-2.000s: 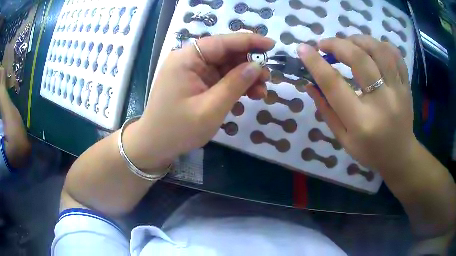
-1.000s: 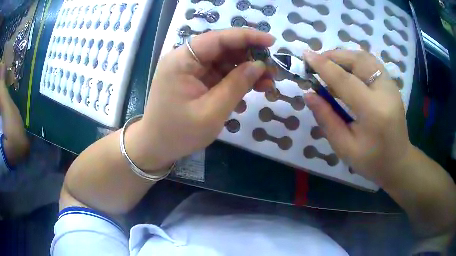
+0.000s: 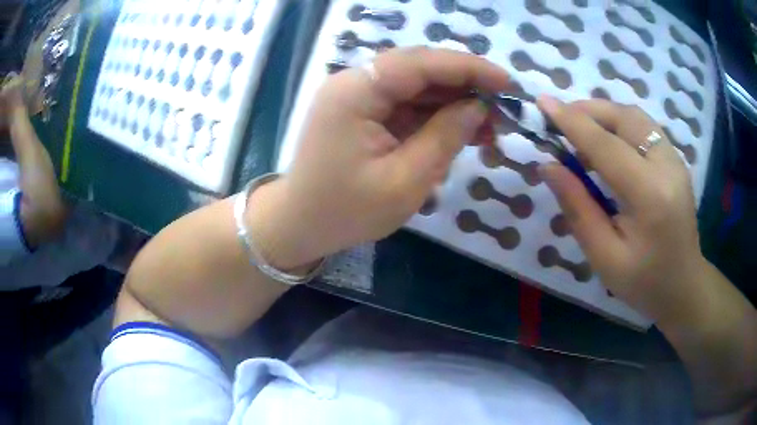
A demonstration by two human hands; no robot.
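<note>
My left hand [image 3: 390, 149] pinches a small dark metal part [image 3: 483, 98] between thumb and forefinger; the part is blurred and mostly hidden by the fingers. My right hand [image 3: 622, 183] holds small pliers [image 3: 586, 174] with dark blue handles and silver-grey jaws. The jaw tips point left and are at the part; whether they grip it I cannot tell. Both hands are above a white foam tray [image 3: 452, 251] with dumbbell-shaped cut-outs. Some upper-left cut-outs hold metal pieces [image 3: 456, 37]; many others show grey-brown.
A second white foam tray [image 3: 224, 178], mostly filled, lies to the left beyond a green strip. A yellow tape line [image 3: 79, 108] and a coworker's arm [image 3: 35, 174] are at far left. A paper label [image 3: 350, 267] and red tape [image 3: 529, 314] are near the front edge.
The whole view has shifted, so trays and hands appear further right. The pliers' jaws, turned away in the earlier frames, now reach the part, which is tilted and no longer shows its round face.
</note>
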